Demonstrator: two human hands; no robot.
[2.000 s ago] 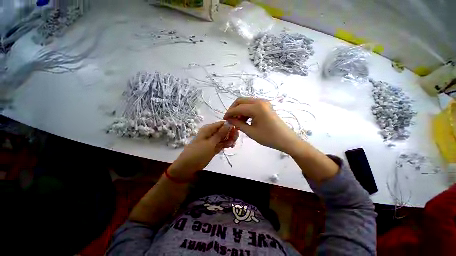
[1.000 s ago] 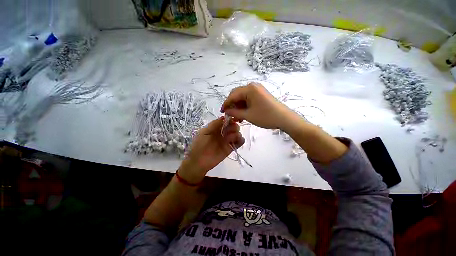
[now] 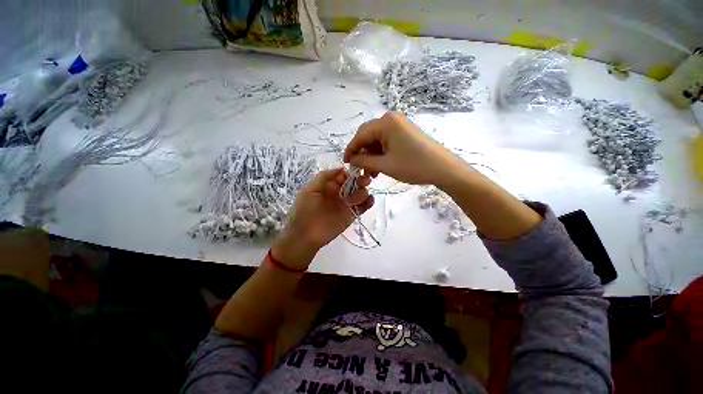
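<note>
A small white looped cord bundle (image 3: pixel 353 185) is held between my hands above the table's front part, with a thin loop and cord end hanging below. My left hand (image 3: pixel 320 208) grips it with thumb and fingers. My right hand (image 3: pixel 397 150) pinches its top end from above. The exact grip of the fingertips is too small to tell. Loose white cords (image 3: pixel 443 204) lie behind and right of my hands, partly hidden by the right hand and forearm. A dense pile of corded pieces (image 3: pixel 254 188) lies to the left, white knobs toward the table edge.
More heaps lie at back centre (image 3: pixel 432 81) and right (image 3: pixel 620 142). A clear bag (image 3: pixel 374 48) and a filled bag (image 3: pixel 536 81) stand at the back. A black phone (image 3: pixel 587 246) is at right. Plastic and cords (image 3: pixel 112 146) lie far left, a printed tote bag (image 3: pixel 270 27) behind.
The view has shifted, showing more of the tote bag. My hands stay together at the bundle; more cord now shows looped, with a wider loop hanging below my left hand.
</note>
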